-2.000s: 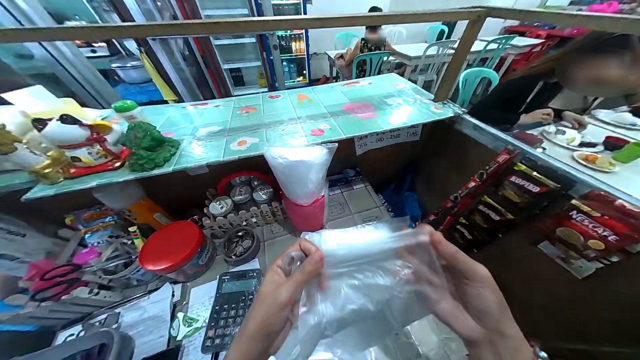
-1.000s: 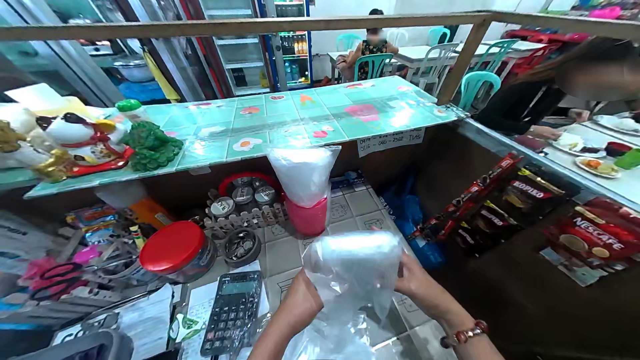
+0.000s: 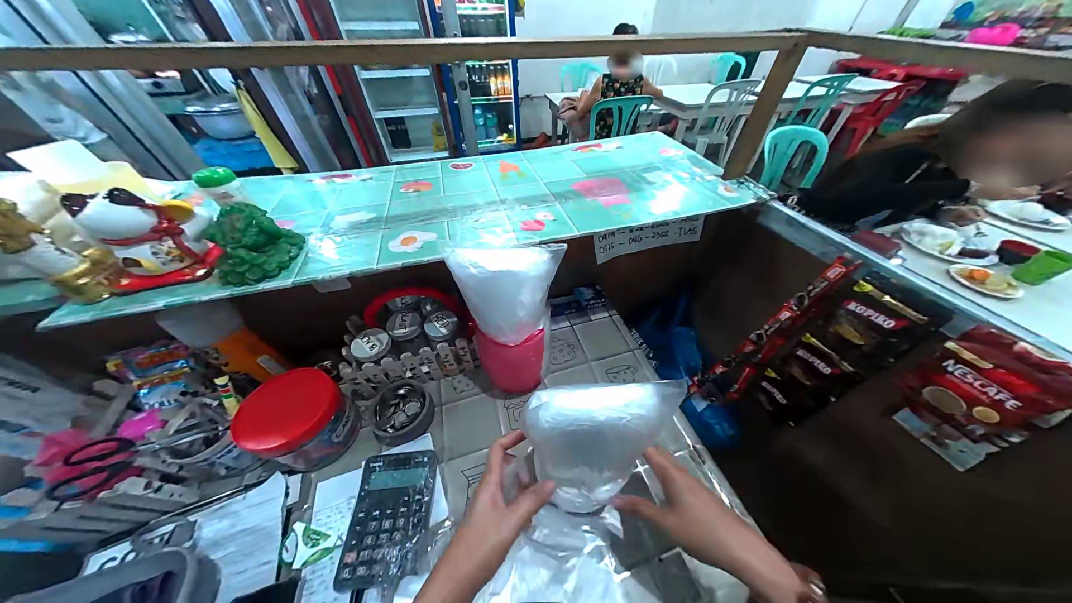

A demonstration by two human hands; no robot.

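Note:
A bundle of clear plastic bags [image 3: 599, 435] stands upright, flared at the top, over the tiled counter in the lower middle. My left hand [image 3: 507, 494] touches its lower left side, and my right hand [image 3: 670, 511] is at its lower right, thumb and fingers apart around it. More loose clear plastic [image 3: 544, 561] lies beneath and in front of my hands. Just behind, a pink container [image 3: 511, 360] holds another flared bundle of clear bags [image 3: 507, 289]. Where the base of the near bundle rests cannot be made out.
Left of my hands are a calculator [image 3: 389, 519], a red-lidded jar [image 3: 289, 414], a bowl of coins [image 3: 404, 410] and black scissors [image 3: 92, 469]. A raised tiled ledge [image 3: 469, 201] crosses behind. Coffee packs [image 3: 988, 381] hang at right. Two people sit at tables beyond.
Two seconds ago my hands held a flatter clear bag stretched between them. Now the flared bundle stands between my hands, lower than one second ago, and the pink container behind shows fully.

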